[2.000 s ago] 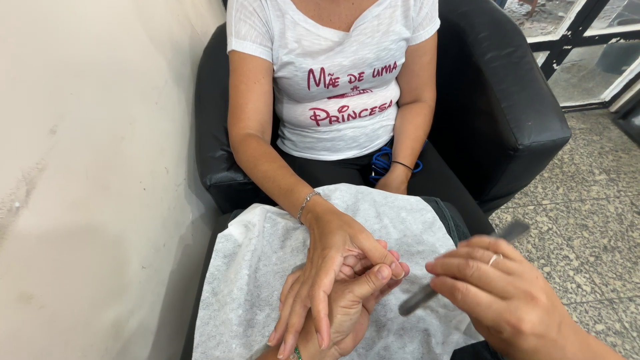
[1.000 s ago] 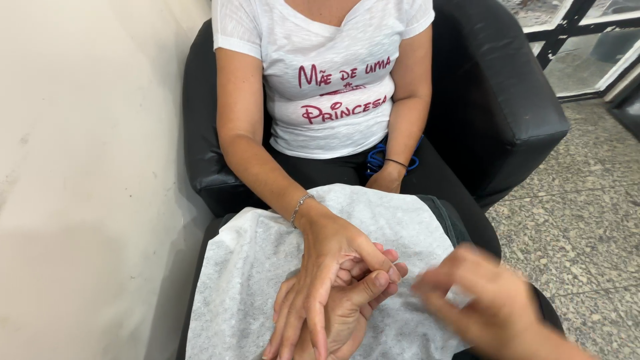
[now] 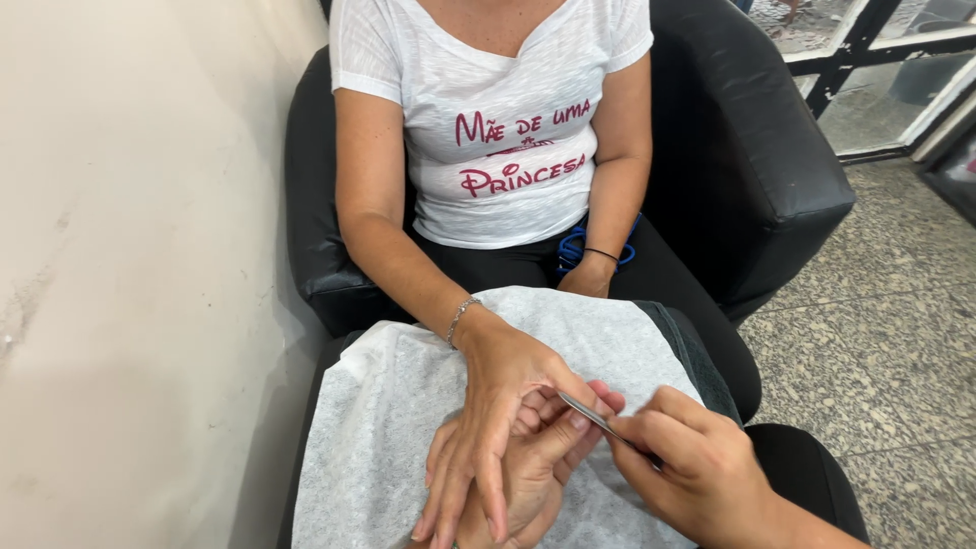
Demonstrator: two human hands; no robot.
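Note:
My left hand [image 3: 534,469] lies palm up at the lower middle, its thumb and fingers shut on the thumb of a seated person's hand [image 3: 492,389]. That hand rests palm down over my palm, fingers spread toward me, with a chain bracelet [image 3: 460,320] at the wrist. From the right, my right hand [image 3: 686,457] pinches a thin grey nail file [image 3: 591,415]. The file's far end lies at the held thumb, close to its nail; exact contact cannot be told. Under the hands spreads a white disposable cloth [image 3: 381,427] over a dark towel [image 3: 695,366].
The person [image 3: 496,130] sits in a black armchair [image 3: 762,137], the other hand [image 3: 589,276] in the lap beside a blue cord [image 3: 570,248]. A pale wall [image 3: 152,229] stands close at the left. Speckled stone floor [image 3: 877,305] and a framed glass door [image 3: 854,69] are at the right.
My right hand, apart from the other hands with the file two seconds ago, has moved left to the person's thumb. The file now lies against or beside that thumb. My left hand keeps its hold.

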